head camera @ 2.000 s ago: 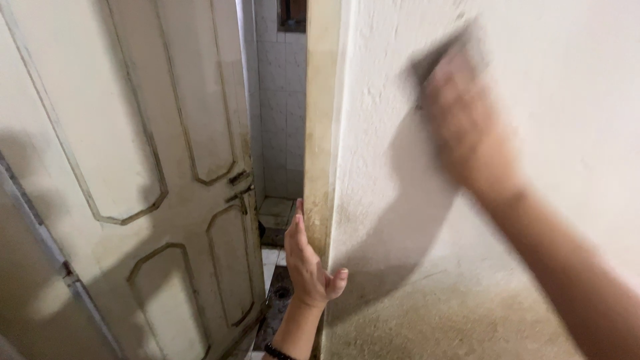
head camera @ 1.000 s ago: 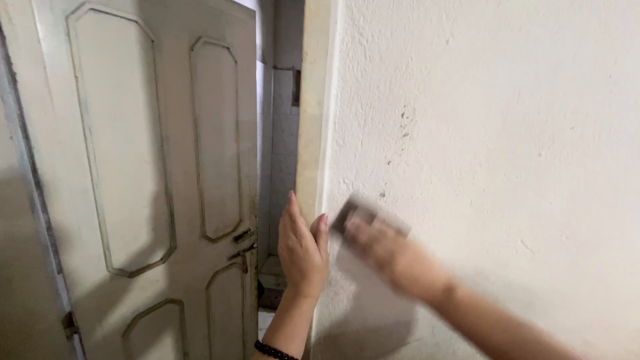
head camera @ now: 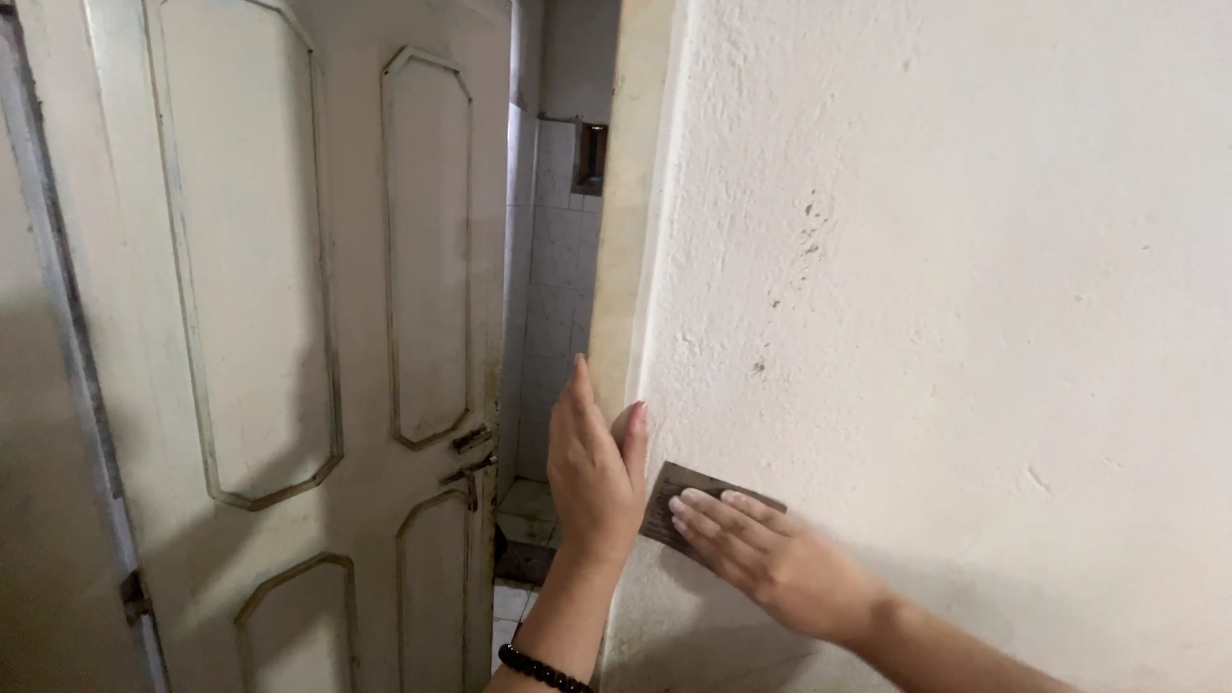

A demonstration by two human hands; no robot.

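Note:
My right hand (head camera: 770, 563) presses a dark, flat sheet of what looks like sandpaper (head camera: 664, 510) against the rough white wall (head camera: 943, 289), low and close to the door frame. The fingers lie flat on the sheet, which sticks out past them at the left and top. My left hand (head camera: 599, 462) rests against the edge of the cream door frame (head camera: 626, 212), fingers pointing up and thumb apart, with no object in it. A black beaded bracelet (head camera: 541, 668) circles the left wrist.
A cream panelled door (head camera: 356, 289) stands ajar at the left, with metal bolts (head camera: 472, 452) on its edge. Through the gap show white wall tiles (head camera: 553, 250), a small opening (head camera: 590, 159) and floor tiles. Dark pitted marks (head camera: 810, 226) dot the wall above my right hand.
My right hand has moved with the sheet from high on the wall to low beside the door frame. The left hand has stayed on the frame. The view has shifted.

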